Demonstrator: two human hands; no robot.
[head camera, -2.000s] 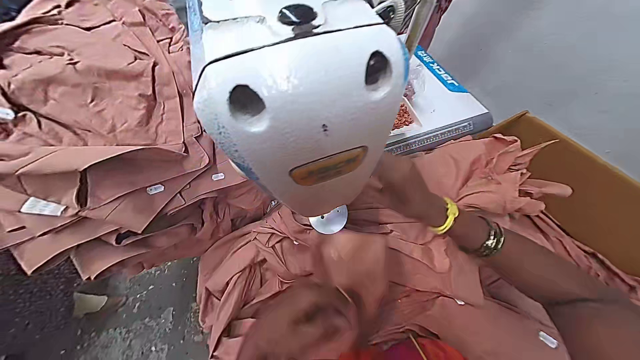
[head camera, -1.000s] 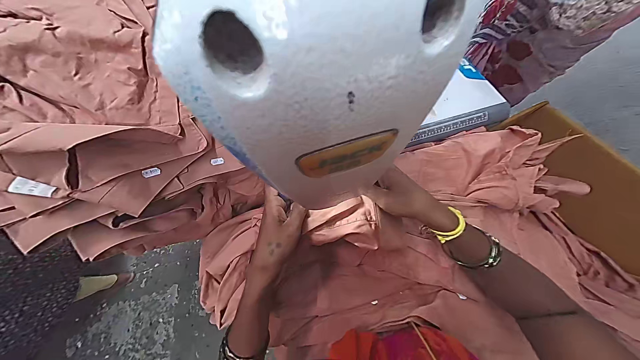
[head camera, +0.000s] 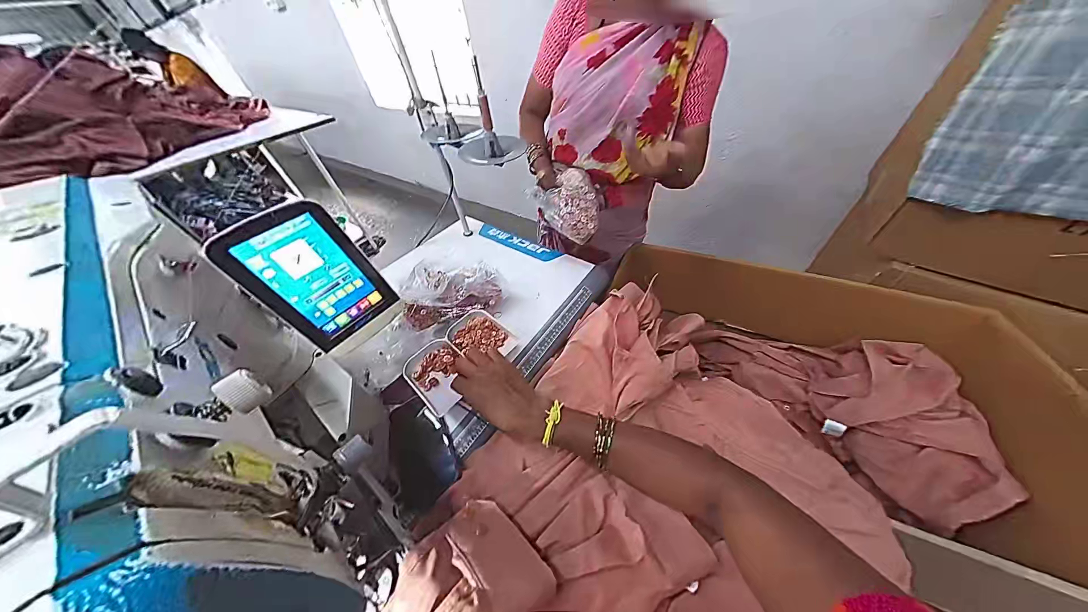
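Observation:
My right hand (head camera: 500, 393), with a yellow band and bangles at the wrist, reaches into a small white two-part tray (head camera: 433, 393) of reddish-brown buttons (head camera: 478, 334). Its fingertips are at the buttons; whether they pinch one cannot be told. At the bottom edge my left hand (head camera: 429, 582) lies on a folded part of a dusty-pink garment (head camera: 497, 552), close to the needle area of a sewing machine (head camera: 246, 552). Its fingers are partly cut off by the frame. More of the pink cloth spreads under my right forearm.
Plastic bags of buttons (head camera: 450, 293) lie behind the tray, beside a lit control screen (head camera: 302, 272). Thread stands (head camera: 489, 149) rise at the table's back. A cardboard box (head camera: 765, 297) with pink garments (head camera: 892, 425) is at right. Beyond the table stands a person (head camera: 629, 127) holding a bag.
My right hand has moved from the cloth under the machine head to the button tray. The view has swung far to the right, and the garment pile on the left is out of sight.

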